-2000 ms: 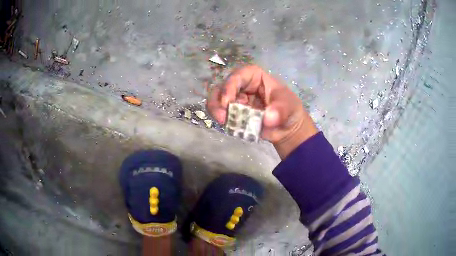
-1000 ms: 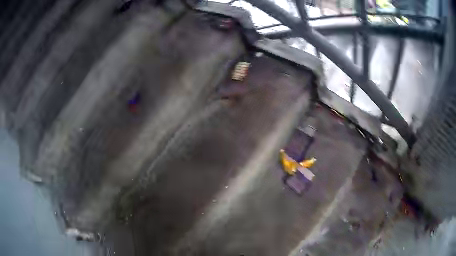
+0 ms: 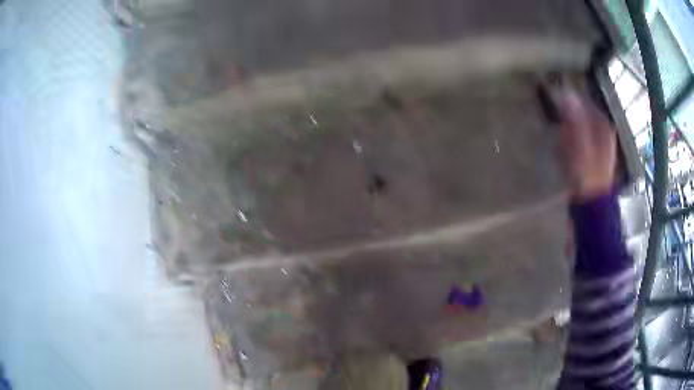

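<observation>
Dirty concrete stair steps [image 3: 304, 305] fill the middle of the view, with pale worn edges. My right hand [image 3: 586, 145] is at the right, blurred, over a step near the balustrade side, with its striped purple and white sleeve below it. A small dark shape [image 3: 549, 104] shows at its fingertips; whether the hand holds it cannot be told. The tip of one dark shoe [image 3: 424, 373] with a yellow mark shows at the bottom edge. My left hand is not in view.
A grey-green handrail [image 3: 659, 152] with bars runs down the right. A pale wall [image 3: 68, 198] stands at the left. A small purple scrap [image 3: 465, 297] and bits of litter lie on the steps.
The view has gone from a landing, with the right hand holding a small square piece, to stairs. The right hand, absent one second ago, is back at the right. The square piece is not identifiable now.
</observation>
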